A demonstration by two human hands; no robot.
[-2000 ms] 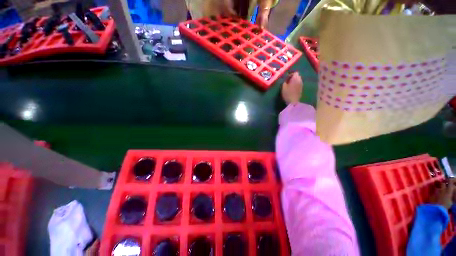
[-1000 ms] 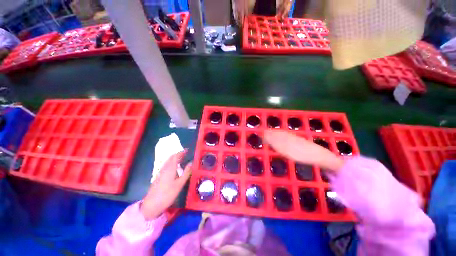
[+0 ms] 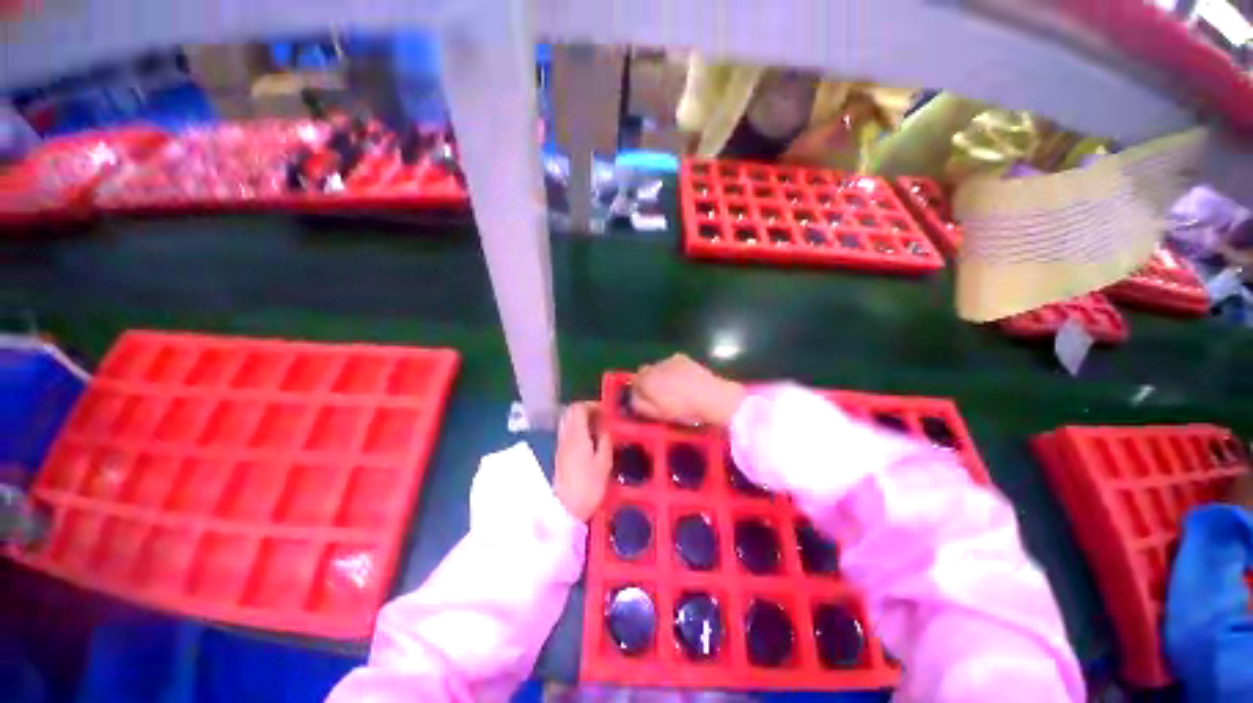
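Note:
A red compartment tray [image 3: 742,676] lies in front of me with round dark watch heads [image 3: 694,541] in its pockets. Some in the nearest row look bluish and shiny. My right hand [image 3: 683,392] reaches over the tray's far left corner pocket, fingers bent down; whether it grips a watch head is hidden. My left hand [image 3: 583,462] rests along the tray's left edge near that corner; its fingertips are not clear enough to tell a grip. The white glove or cloth [image 3: 503,483] lies beside my left wrist, by the post foot.
A mostly bare red tray [image 3: 241,511] lies at left. A grey post [image 3: 506,234] stands left of my hands, with a bar overhead. Filled trays [image 3: 811,257] stand across the green line, near a person's yellow cap [image 3: 1058,240]. At right are a red tray [image 3: 1099,529] and a blue sleeve [image 3: 1209,591].
My right hand has moved from over the tray's middle to its far left corner. My left hand has moved forward along the left edge. The view has shifted, bringing the overhead bar in.

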